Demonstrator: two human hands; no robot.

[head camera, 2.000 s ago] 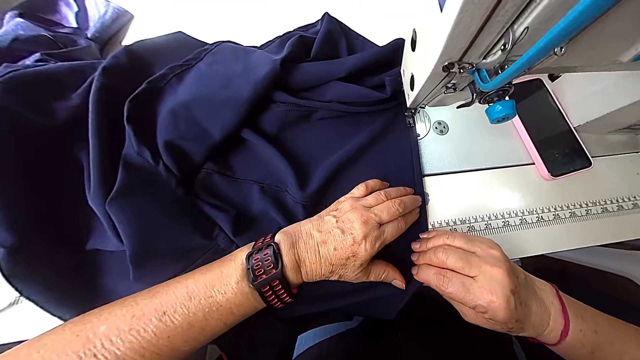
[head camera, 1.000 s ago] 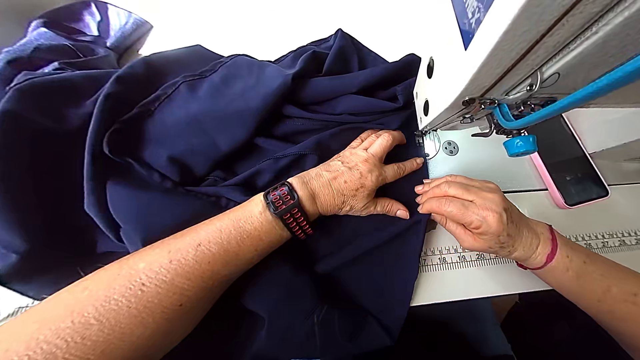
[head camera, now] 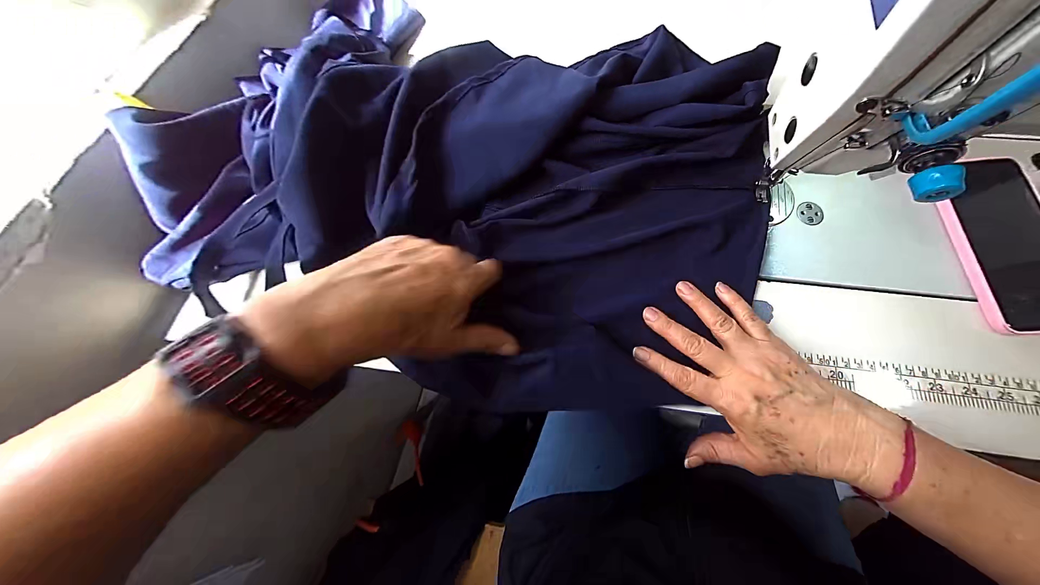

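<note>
A navy blue fabric garment [head camera: 520, 138] lies in loose folds across the sewing machine's bed, its right edge under the presser foot [head camera: 762, 190]. My left hand [head camera: 398, 301], slightly blurred, is over the fabric left of centre, thumb and fingers bent around a fold; whether it grips the cloth I cannot tell. On the fabric's lower right corner rests my right hand [head camera: 747, 382], flat with its fingers spread. The sewing machine's head [head camera: 853, 89], with a blue lever and a blue knob [head camera: 937, 184], stands at the upper right. The needle itself is too small to make out.
A smartphone in a pink case [head camera: 1003, 244] lies right of the machine bed. A printed ruler scale [head camera: 926, 386] runs along the table near its front edge. More bunched fabric [head camera: 195, 179] reaches over the table's left side. Legs in dark cloth are below the front edge.
My left hand has moved left, away from the presser foot. My right hand has opened from closed fingers near the fabric's edge to spread fingers, lower on the cloth. The view has shifted left.
</note>
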